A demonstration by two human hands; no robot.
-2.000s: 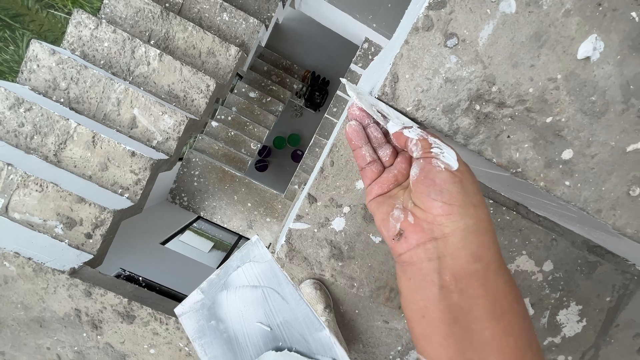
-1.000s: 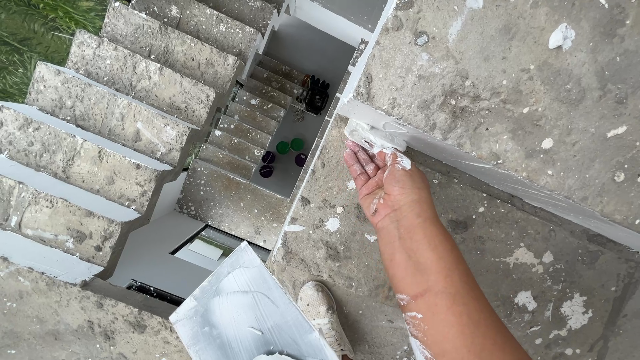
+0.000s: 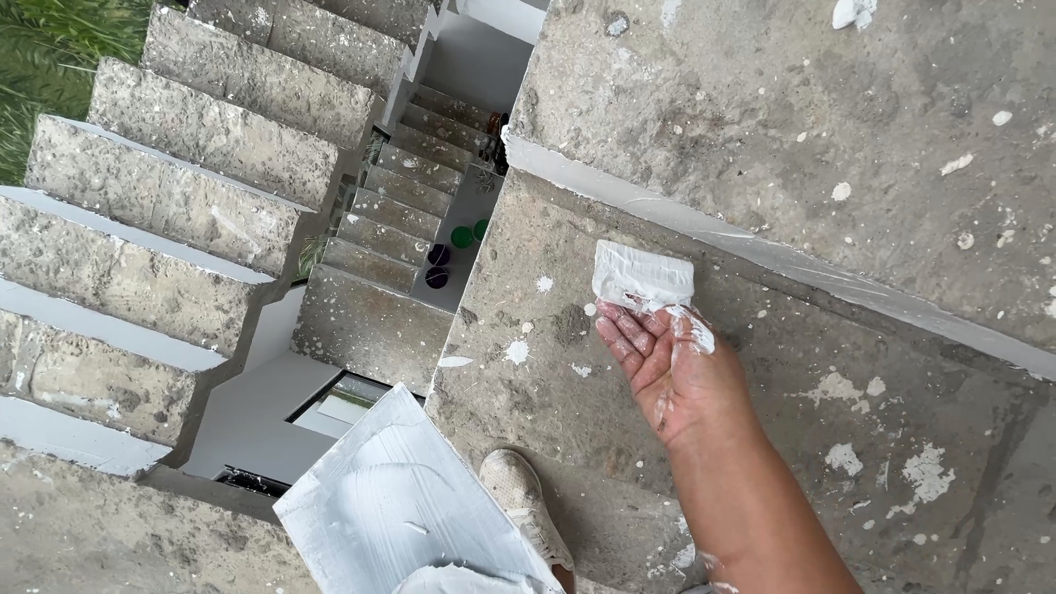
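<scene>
My right hand (image 3: 676, 355), palm up and smeared with white, grips a putty knife whose blade (image 3: 643, 274) is coated in white compound. The blade is over a concrete tread, apart from the white-coated riser (image 3: 742, 243) of the step beside it. At the bottom is a plasterer's hawk, a flat square board (image 3: 404, 495) spread with white compound, with a thicker heap (image 3: 470, 582) at its lower edge. My left hand is out of view, so what it holds does not show.
A shoe (image 3: 516, 495) stands on the speckled concrete beside the board. A concrete stair flight (image 3: 190, 165) rises at the left. Past the tread's open edge (image 3: 470, 280), a deep stairwell shows lower steps (image 3: 396, 210) and green and dark round things on a floor (image 3: 462, 237).
The putty knife was at the riser's corner one second ago; now it is away from the riser, its coated blade turned flat to view. The view has shifted somewhat.
</scene>
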